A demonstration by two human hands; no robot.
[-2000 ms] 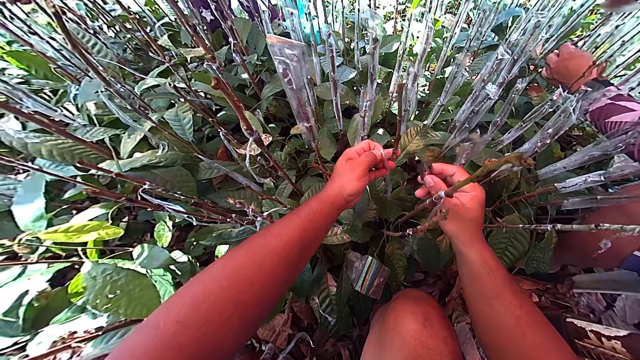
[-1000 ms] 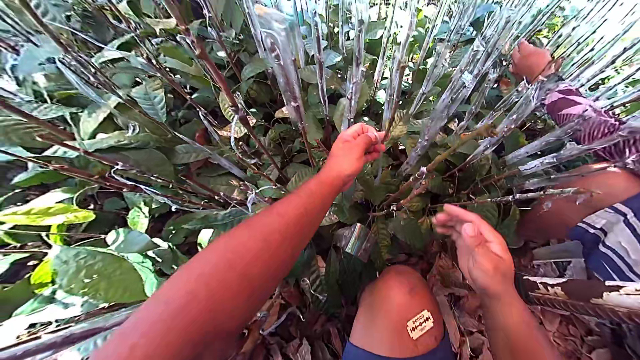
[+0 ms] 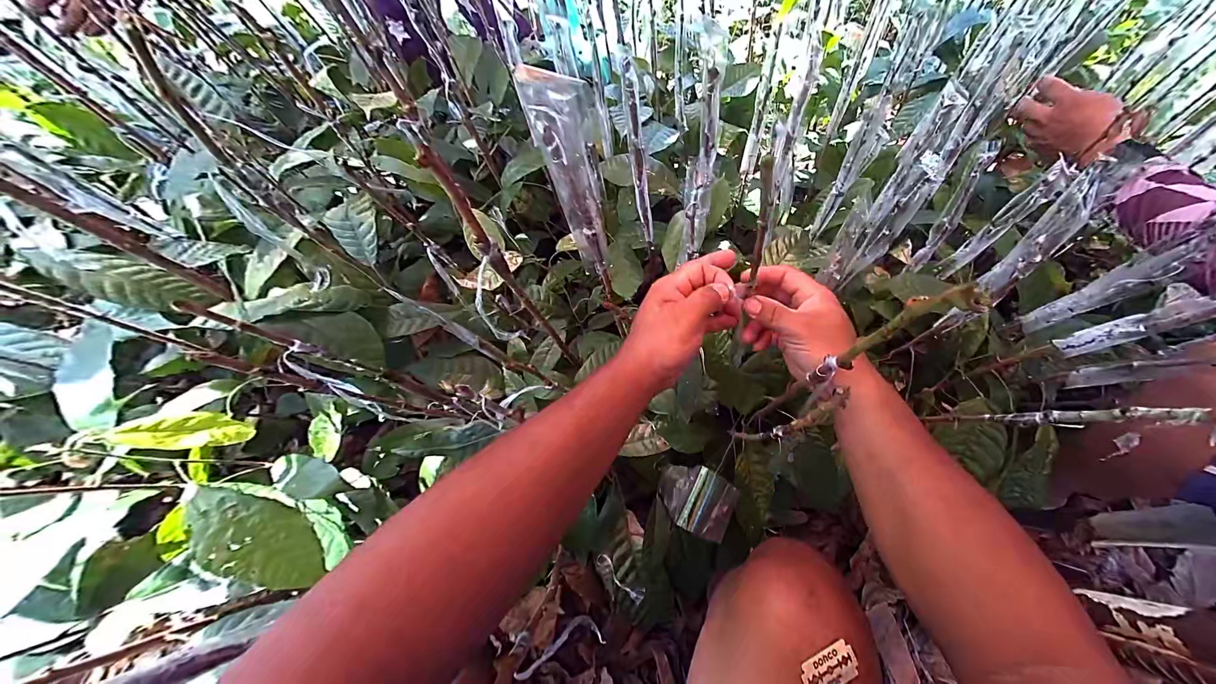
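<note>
My left hand [image 3: 686, 313] and my right hand [image 3: 793, 318] meet at a thin upright brown plant stem [image 3: 763, 214] near the middle of the view. The right fingers are closed around the stem. The left thumb and fingertips are pinched together beside it; whether they hold a strip or the stem cannot be told. Just past my right wrist a greenish cut branch [image 3: 907, 318] slants up to the right. A clear plastic sleeve [image 3: 560, 142] covers a stem beyond my left hand. Below the hands hangs a small plastic packet with coloured stripes [image 3: 701, 502]. A razor blade [image 3: 829, 662] lies on my knee.
Many stems wrapped in clear plastic [image 3: 912, 180] stand beyond and to the right. Bare brown branches [image 3: 456, 190] and broad green leaves [image 3: 252, 537] crowd the left. Another person's hand [image 3: 1078, 119] is among the stems at upper right. Dry leaves [image 3: 537, 608] cover the ground.
My right hand, apart from the stems and spread one second ago, has come up to the stem beside my left hand. The other person's hand stays among the stems at upper right.
</note>
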